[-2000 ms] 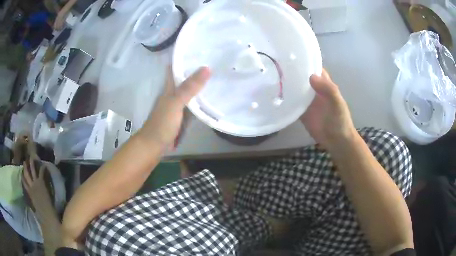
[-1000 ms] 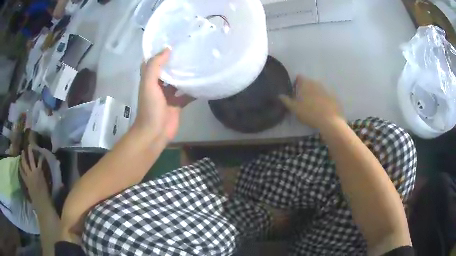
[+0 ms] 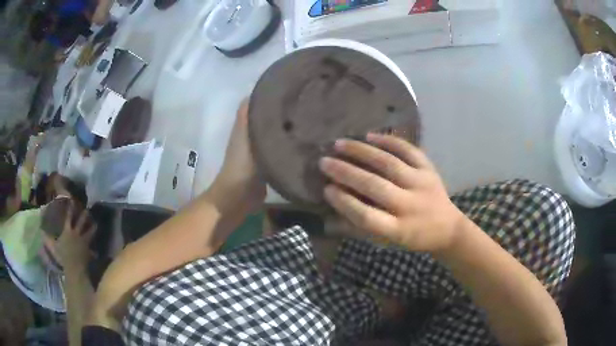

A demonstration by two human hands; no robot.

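The dark brown disc [image 3: 317,115] lies face up over the white housing [image 3: 388,62], whose rim shows along the disc's upper right edge. The disc shows small holes and recessed marks. My left hand [image 3: 238,162] holds the unit from its left side, fingers partly hidden behind it. My right hand [image 3: 385,189] lies flat on the disc's lower right face, fingers slightly spread. The inside of the housing is hidden by the disc.
A printed carton [image 3: 405,27] lies behind the unit. A white round unit [image 3: 236,26] stands at the upper left. An open small carton [image 3: 172,177] is at left. A bagged white housing [image 3: 584,155] is at right. Another person's hand [image 3: 75,236] shows at far left.
The brown disc has come up from the table onto the housing, covering its open face. My right hand has moved onto the disc. The housing is lower and nearer me.
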